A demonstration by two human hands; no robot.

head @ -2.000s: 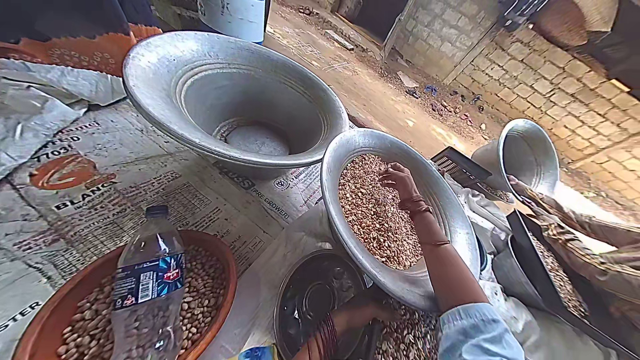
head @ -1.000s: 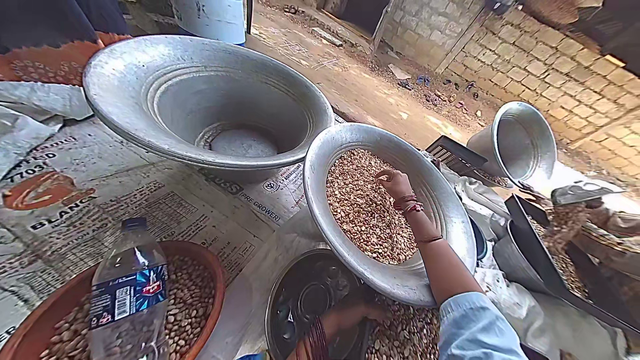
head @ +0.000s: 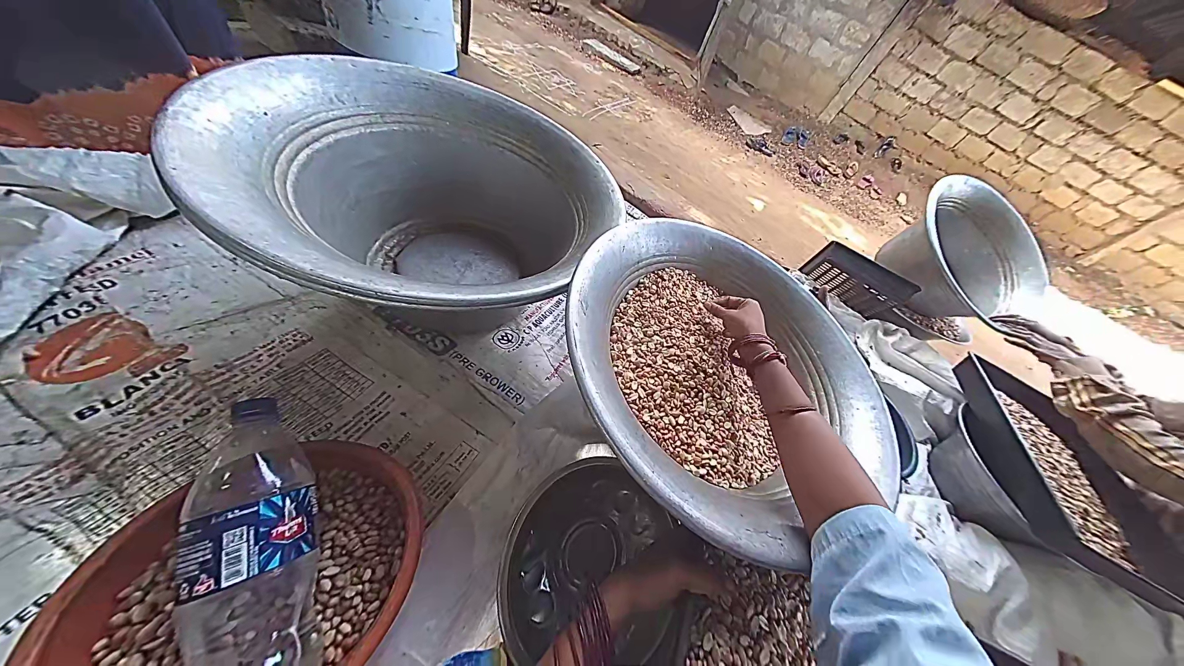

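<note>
My right hand (head: 737, 317), with red bangles at the wrist, is over the light brown nuts or kernels (head: 684, 379) in a wide-rimmed metal basin (head: 601, 305); its fingers are bunched, and whether they pinch a piece is unclear. Low in the view my left hand (head: 661, 583), also bangled, reaches across a dark round tray (head: 546, 518) to a heap of nuts or shells (head: 754, 615) below the basin. Its fingertips are blurred and partly lost against the heap. A larger metal basin (head: 370, 148) with nothing in its visible bottom stands to the upper left.
A plastic bottle (head: 245, 555) stands by a brown bowl of nuts (head: 407, 518) at lower left. Printed sacks (head: 231, 351) cover the surface. On the right, another person's hands (head: 1045, 342) are near a black crate of nuts (head: 1064, 472) and a metal pot (head: 980, 250).
My right hand stays over the nuts in the basin, its fingers more bunched than two seconds ago. The other person's hands at the right have shifted; a scoop-like metal thing seen there one second ago is gone.
</note>
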